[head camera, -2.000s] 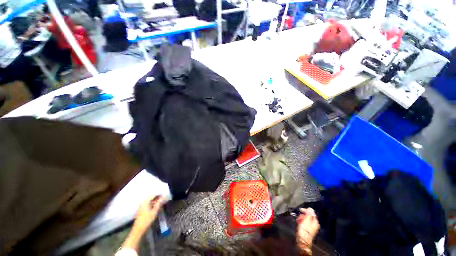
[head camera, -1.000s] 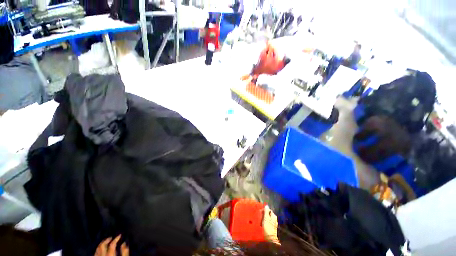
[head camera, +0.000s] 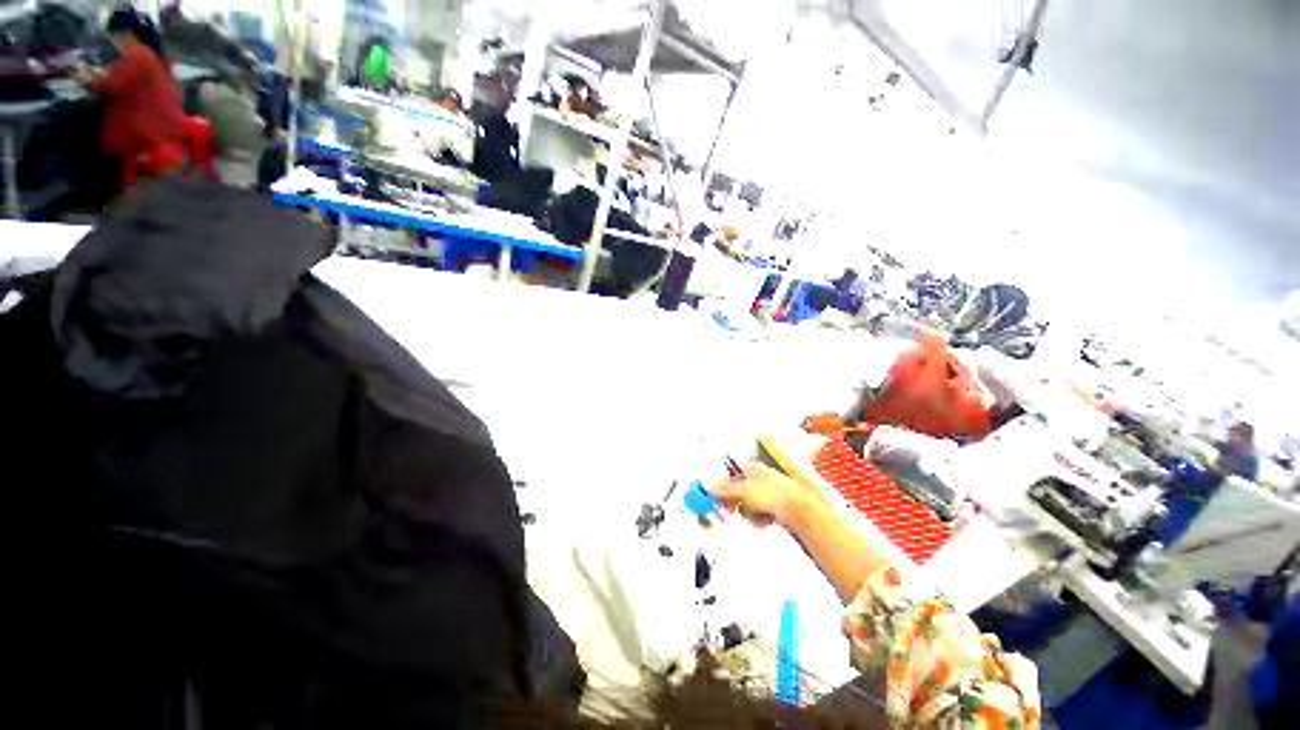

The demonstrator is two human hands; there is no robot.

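A large limp black garment pile fills the left side, with a crumpled grey-black piece on top. My right hand reaches in from the lower right over the white table. Its fingertips are at a small blue object; whether they grip it or only touch it is too blurred to tell. Small dark scraps lie beside it. My left hand is not in view.
A red-orange perforated basket and red cloth are beside a white sewing machine at right. A blue strip is near the bottom. A person in red sits far left.
The view has turned and moved closer to the table. My right hand has come to the small blue object; the hand seen low on the black pile is out of view.
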